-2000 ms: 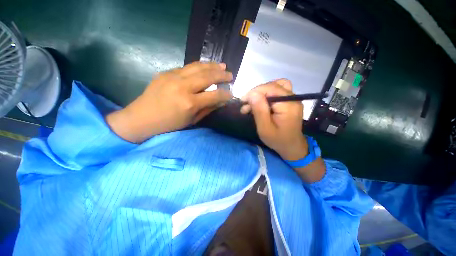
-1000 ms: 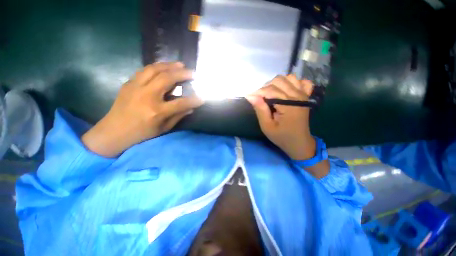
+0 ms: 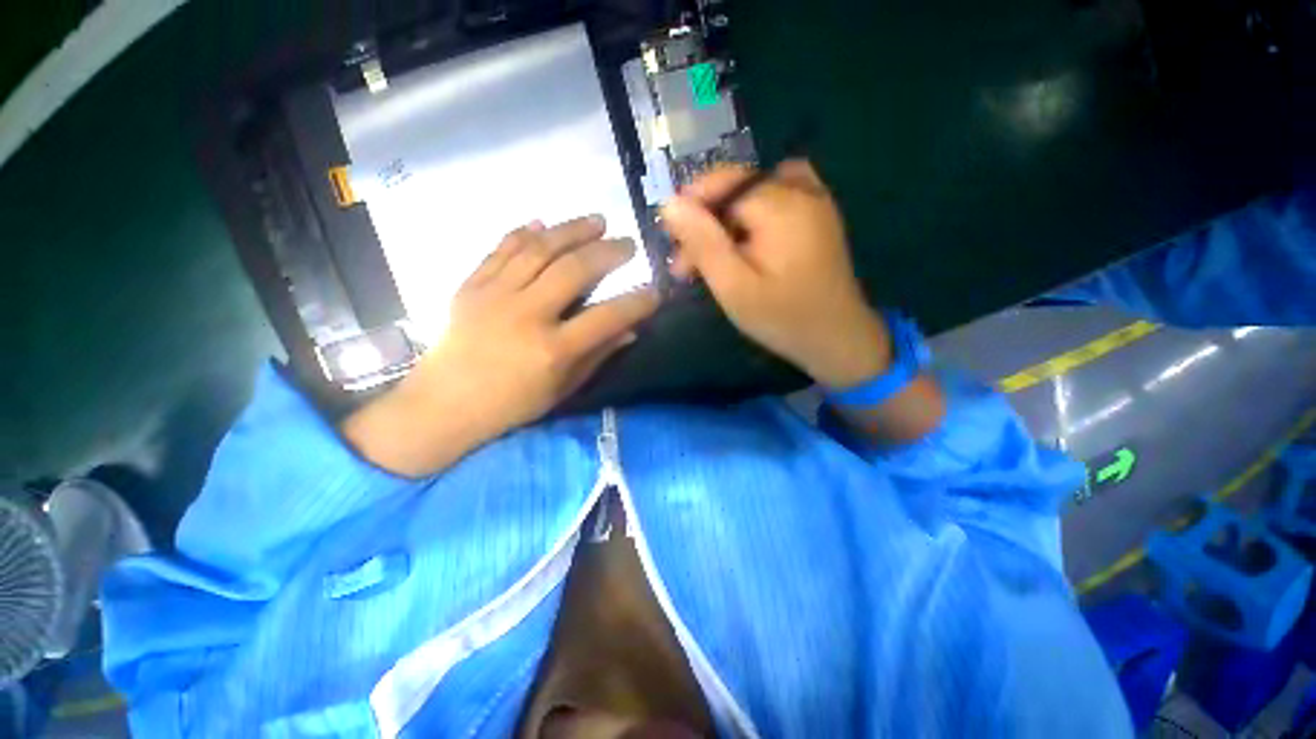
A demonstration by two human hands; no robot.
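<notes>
The opened tablet unit [image 3: 296,246] lies on the dark-green bench, slightly tilted in view. Its silver panel [image 3: 484,145] fills the middle, with an orange tab [image 3: 342,185] on its left edge. The circuit board [image 3: 696,123] with a green patch [image 3: 704,84] is at the right. My left hand [image 3: 541,311] rests fingers spread on the panel's lower right part. My right hand [image 3: 772,260] is at the board's lower end, fingertips pinched together. It is blurred; a dark bit shows between its fingers, but the pen-like tool cannot be made out clearly.
The bench [image 3: 924,130] runs beneath the unit. A white fan [image 3: 44,578] stands at the lower left. A blue sleeve [image 3: 1212,267] of another person is at the right. Blue stools [image 3: 1227,570] and a floor with yellow lines and a green arrow [image 3: 1116,466] show at the lower right.
The view has turned, and the unit appears further left. My left hand has moved from the panel's lower left corner to its lower right. My right hand has moved from the panel's bottom edge to the board.
</notes>
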